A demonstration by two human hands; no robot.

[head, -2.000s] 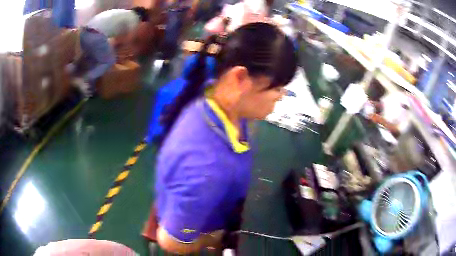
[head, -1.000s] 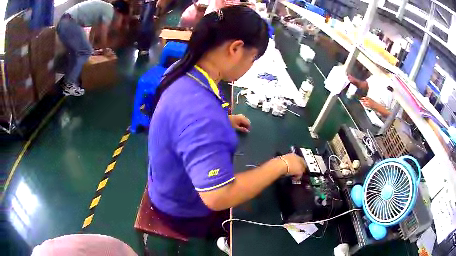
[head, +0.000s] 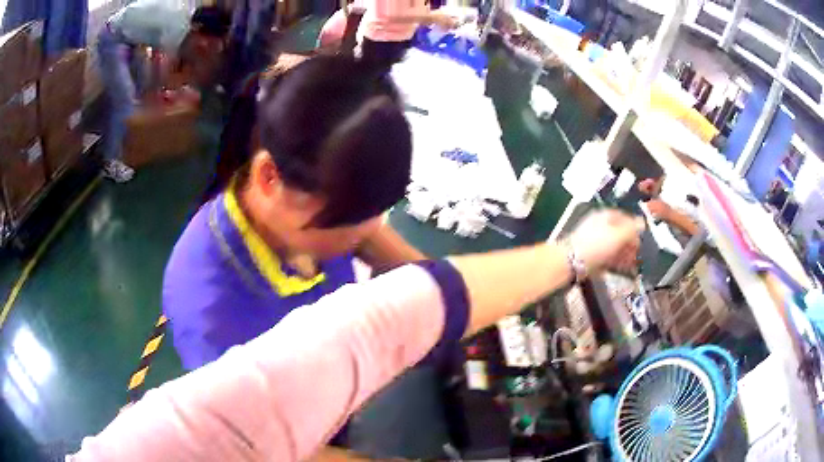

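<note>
My left arm, in a pink sleeve with a dark cuff, reaches from the lower left across the view. My left hand [head: 610, 239] is raised over the far side of the bench, near the shelf post and above the tester [head: 519, 347]. Its fingers point down and are blurred; whether they hold anything cannot be told. The black tester has white sockets and small green parts. My right hand is not in view. A pile of white corded units [head: 461, 212] lies at the end of a white sheet [head: 452, 99].
A person in a purple shirt [head: 235, 298] leans close behind my arm. A blue fan [head: 664, 415] stands at lower right, a whitish bottle [head: 529, 189] by the pile. The overhead shelf [head: 669, 131] runs along the right. Another person bends over a carton [head: 163, 135].
My left arm has come up from the lower left and stretches over the bench. The person in purple has leaned down and left. The view has shifted slightly.
</note>
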